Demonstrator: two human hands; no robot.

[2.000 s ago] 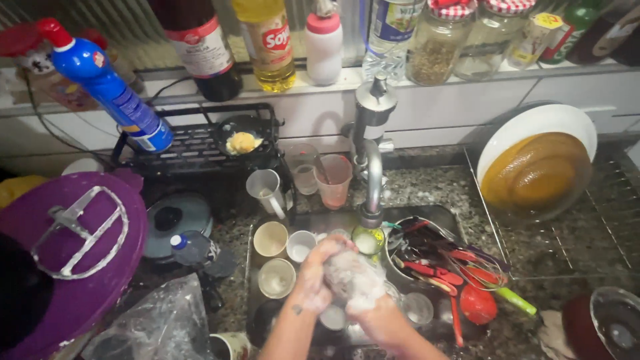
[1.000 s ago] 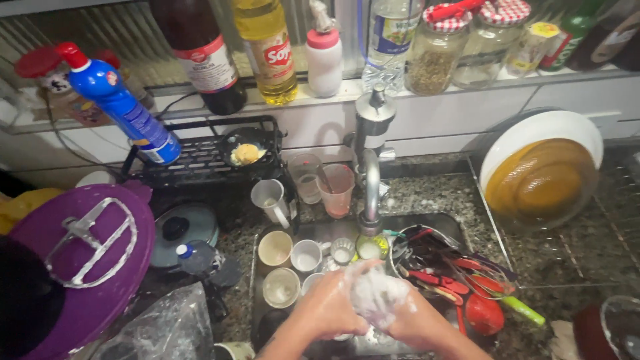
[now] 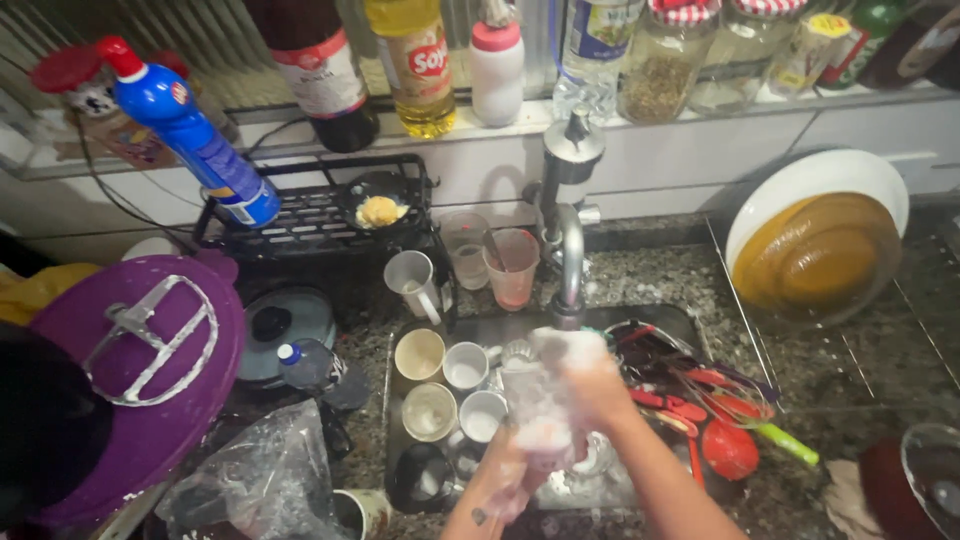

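A soapy clear cup or glass (image 3: 529, 394), blurred by foam and motion, is between my hands over the sink (image 3: 660, 315), just below the metal faucet (image 3: 572, 255). My left hand (image 3: 529, 457) grips its lower end, covered in suds. My right hand (image 3: 589, 371) is at its upper right side with white foam over the fingers; whether the foam hides a sponge I cannot tell. Left of my hands stand white mugs (image 3: 466, 365), beige cups (image 3: 420, 355) and a dark cup (image 3: 424, 476). Utensils, with a wire whisk (image 3: 739, 397) and a red ladle (image 3: 730, 448), lie at the right.
Two plastic cups (image 3: 512, 270) and a clear mug (image 3: 412, 281) stand behind the sink. A purple lid (image 3: 191, 427) with a mixer paddle (image 3: 161, 341) is at left, near a plastic bag (image 3: 259, 472). Plates (image 3: 817, 255) lean in a wire rack at right. Bottles line the ledge.
My hands have shifted from side by side to left hand low and right hand higher, nearer the faucet. The foamy thing between them is now held more upright in view.
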